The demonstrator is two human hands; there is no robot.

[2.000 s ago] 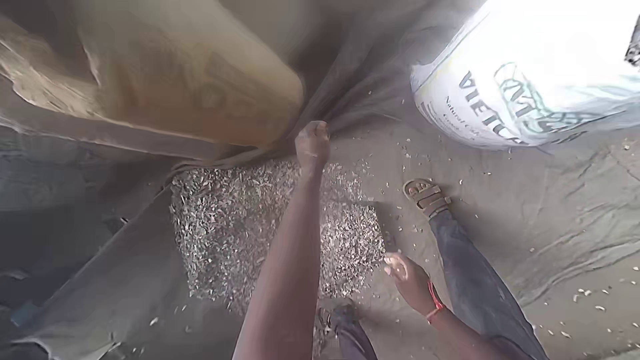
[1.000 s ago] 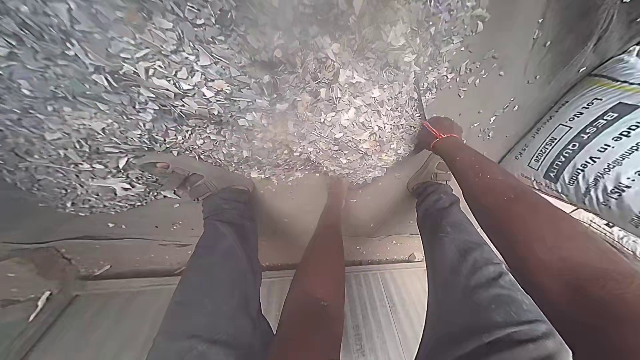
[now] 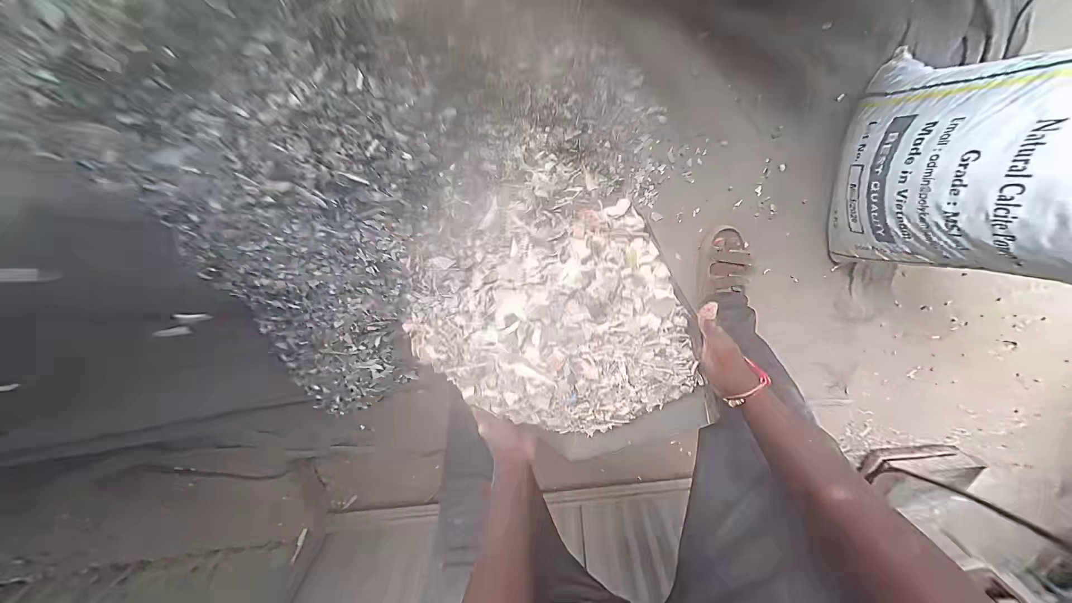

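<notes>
Below the middle of the head view, a flat-edged tray or pan (image 3: 620, 440) is heaped with pale shredded flakes (image 3: 553, 327). My left hand (image 3: 507, 440) holds its near left side, the fingers mostly hidden under it. On the right side my right hand (image 3: 722, 356), with a red cord at the wrist, grips the tray's edge, thumb on top. Behind and to the left of the tray lies a large heap of greyer flakes (image 3: 310, 226), blurred at the top. Whether the tray touches the heap cannot be told.
A printed white sack (image 3: 963, 167) stands at the right. My sandalled foot (image 3: 725, 260) is just beyond my right hand. A metal-like object (image 3: 921, 461) with a thin rod lies at lower right. Scattered flakes dot the floor (image 3: 804, 335). A ridged pale surface (image 3: 620, 528) lies below the tray.
The tray, heaped with flakes, is now plainly seen between both hands. My left hand has come to its near left side. The view has shifted, showing more of the sack than one second ago.
</notes>
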